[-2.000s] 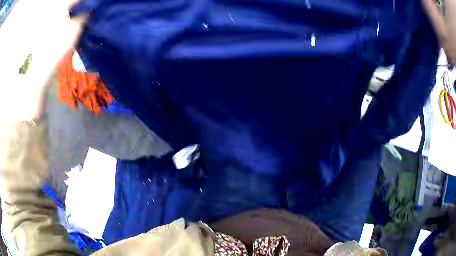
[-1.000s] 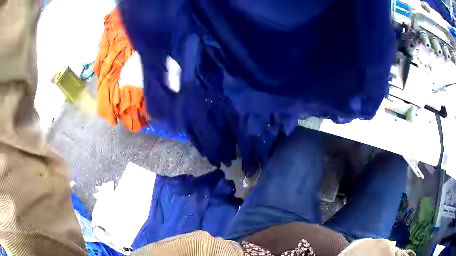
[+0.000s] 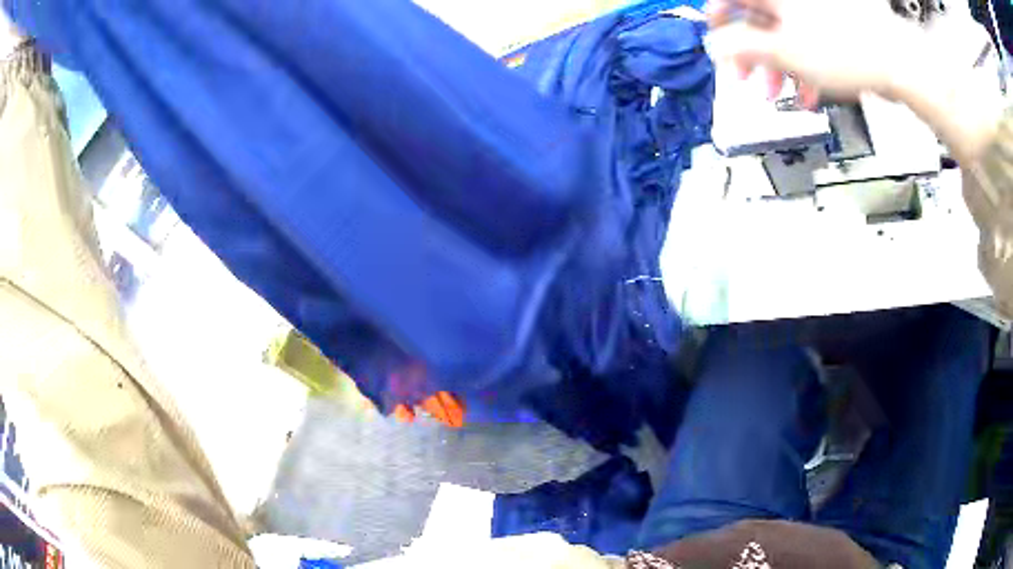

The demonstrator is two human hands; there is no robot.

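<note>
A large navy garment piece (image 3: 367, 211) stretches blurred from the upper left corner down to the middle. Its upper left end is at my left hand (image 3: 11, 36), which is mostly cut off by the left edge and holds the cloth. My right hand (image 3: 772, 50) is at the upper right, over the machine's cloth plate area, fingers loosely apart with nothing visible in them. A crumpled navy fabric heap (image 3: 655, 145) lies left of the machine (image 3: 878, 178), and the large piece hangs down over its near side.
The pale machine table (image 3: 822, 272) has its front edge above my knees. A bit of orange-red fabric (image 3: 444, 408) shows under the cloth, near a yellow item (image 3: 306, 361). Navy cloth (image 3: 578, 506) and a white sheet (image 3: 458, 520) lie low in the middle.
The navy piece has swung left and up with my left hand, uncovering the heap beside the machine. My right hand has come into view, apart from the cloth. The view has shifted.
</note>
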